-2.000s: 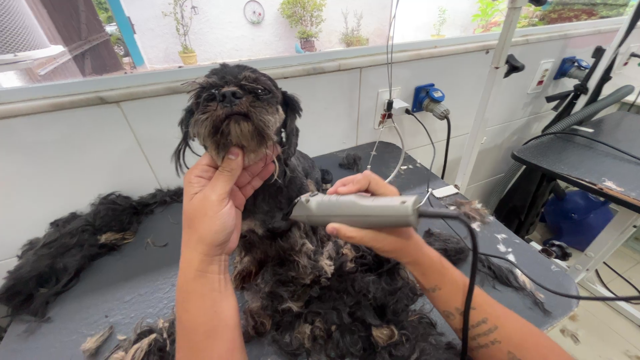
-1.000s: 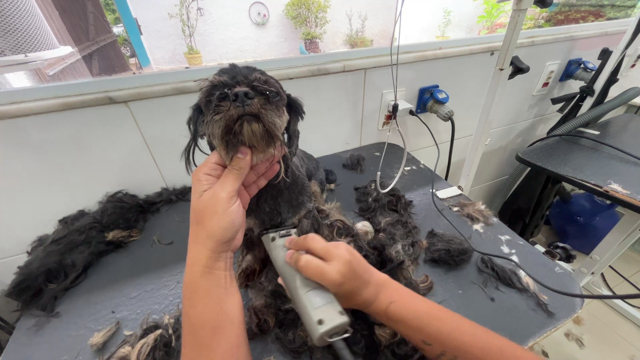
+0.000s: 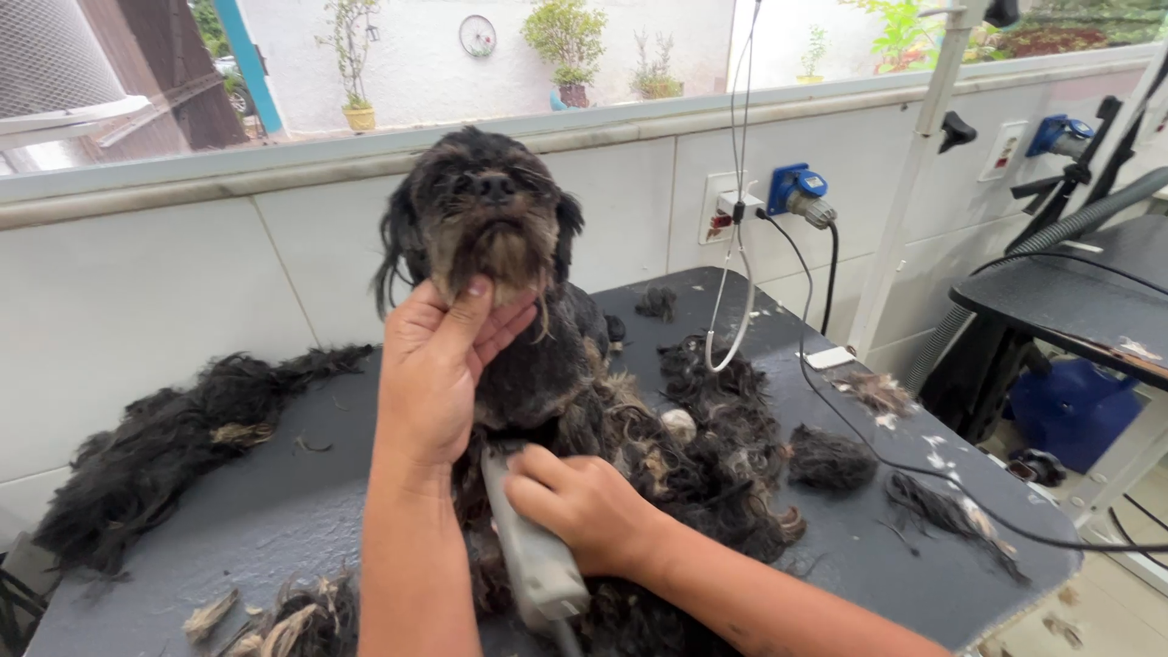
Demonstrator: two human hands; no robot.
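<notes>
A black dog with a tan muzzle (image 3: 529, 365) sits facing me on a dark grooming table (image 3: 310, 484), its head tilted up. My left hand (image 3: 447, 365) grips the beard under its chin. In my right hand (image 3: 575, 502) is a grey electric hair clipper (image 3: 534, 543), its blade end at the dog's lower chest. The blade itself is hidden in the fur. Cut black and tan hair (image 3: 721, 456) is heaped around the dog's front and right side, and a long black mass of hair (image 3: 173, 447) lies at the left.
A grooming loop (image 3: 730, 351) hangs on a cable right of the dog. A black cord (image 3: 867, 438) crosses the table from a wall outlet (image 3: 721, 208). Behind are a tiled wall and a window ledge (image 3: 620, 137). A white post (image 3: 912, 182) and a second table (image 3: 1077, 292) stand at the right.
My right hand and the clipper have moved from beside the dog's upper chest down to its lower chest, the clipper turning from level to upright. My left hand keeps its hold under the chin.
</notes>
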